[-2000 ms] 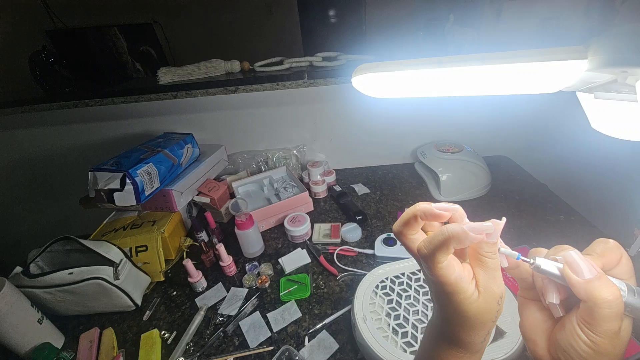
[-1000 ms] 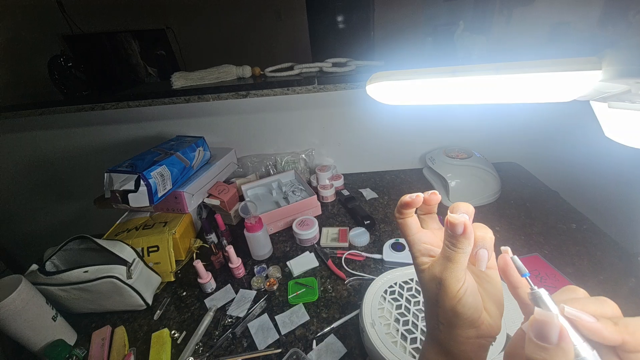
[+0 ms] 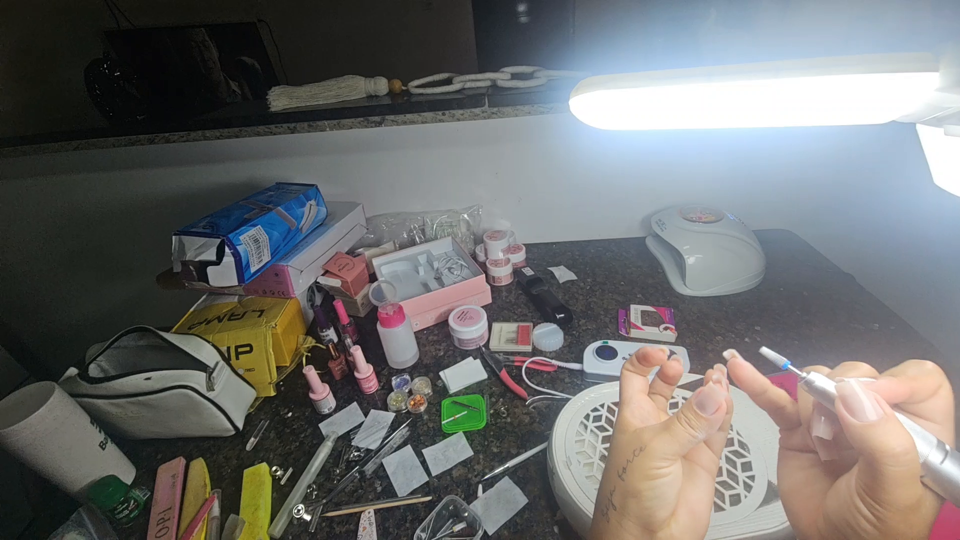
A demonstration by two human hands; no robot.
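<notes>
My right hand (image 3: pixel 862 435) is closed around the silver handpiece of an electric nail drill (image 3: pixel 926 450), with its blue-banded white bit (image 3: pixel 775 358) pointing up and left. The right index finger reaches out toward my left hand (image 3: pixel 667 450), which is raised with its palm side and wrist in view and its fingers curled. Nothing shows in the left hand. Its fingertips are near the right index fingertip; whether they touch I cannot tell. Below the left hand lies a round white nail dust collector (image 3: pixel 574 457) with a patterned grille. A white drill control box (image 3: pixel 600 360) sits behind it.
A bright lamp (image 3: pixel 750 94) hangs above the hands. At the back stands a white nail curing lamp (image 3: pixel 705 255). To the left are red-handled nippers (image 3: pixel 506 375), a pump bottle (image 3: pixel 397 337), polish bottles (image 3: pixel 364 371), a pink box (image 3: pixel 450 300), a green tray (image 3: pixel 463 414) and nail files (image 3: pixel 257 495).
Two seconds ago the drill bit was close to a left fingertip; now it stands apart from the left hand. The left hand has turned, and the right index finger is now extended.
</notes>
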